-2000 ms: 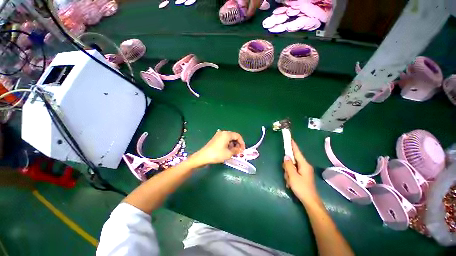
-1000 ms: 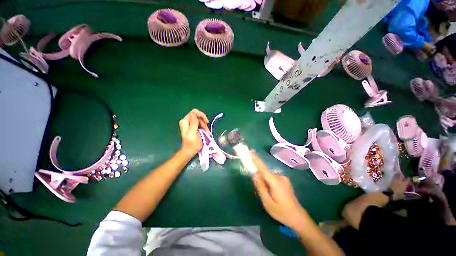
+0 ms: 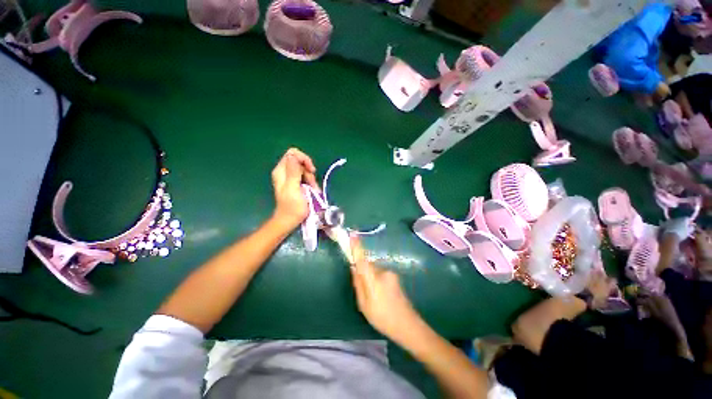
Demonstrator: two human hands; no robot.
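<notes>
My left hand (image 3: 292, 187) holds a pink clip base (image 3: 310, 226) on the green bench, its C-shaped bracket (image 3: 331, 176) spreading to the right. My right hand (image 3: 379, 292) grips the pale handle of a hammer (image 3: 341, 235). The hammer's small metal head is at the middle of the bracket, over the joint with the clip; whether it touches is hard to tell. My left fingertips are partly hidden behind the clip.
Silvery caps (image 3: 162, 234) lie left beside another clip with bracket (image 3: 72, 261) and a black cable. A white post (image 3: 468, 117) stands ahead right. Clip bases (image 3: 493, 255), a fan head (image 3: 519, 191) and a bag of copper-coloured parts (image 3: 564, 248) lie right. People sit beyond.
The hammer head has come left and down onto the bracket's middle. My right hand has moved left with it. My left hand still holds the clip. The camera view has shifted.
</notes>
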